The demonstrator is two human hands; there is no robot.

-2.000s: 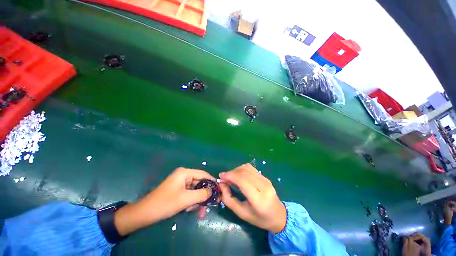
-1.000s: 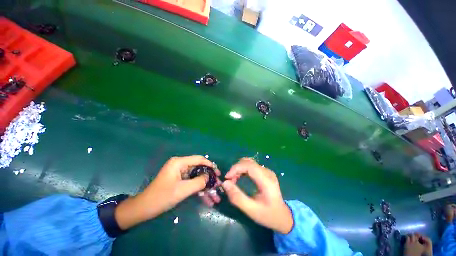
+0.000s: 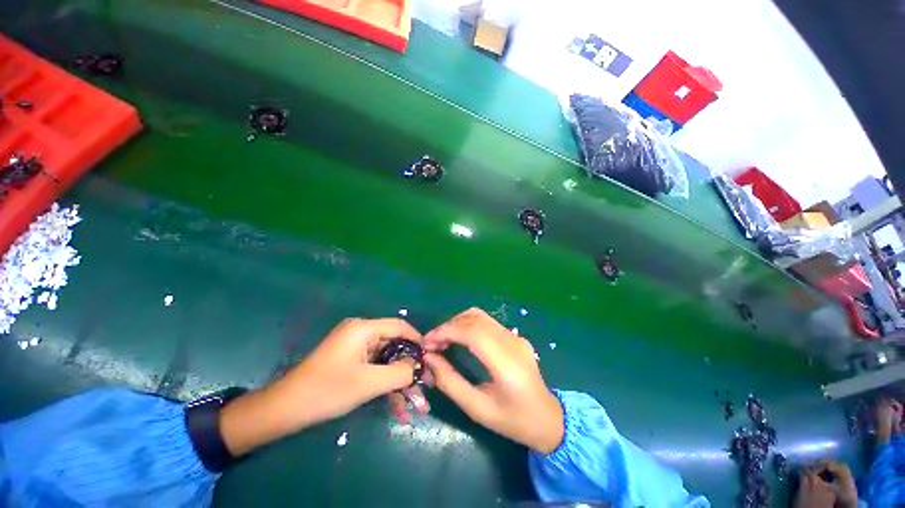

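Note:
My left hand, with a black band on the wrist, holds a round black unit between thumb and fingers above the dark green worktop. My right hand is at the unit's right side, its thumb and index fingertips closed together against the edge. Whether a tiny part is between these fingertips cannot be made out. A heap of small white parts lies at the left, and a few loose white bits lie around the hands.
Round black units sit spaced along the green belt. A red-orange tray is at left. A bagged dark bundle and red bin stand on the far ledge. Black parts and another person's hands are at lower right.
The units on the belt have moved to the right. My right fingertips were slightly apart from the unit one second ago and now touch its right edge. My left hand keeps its hold.

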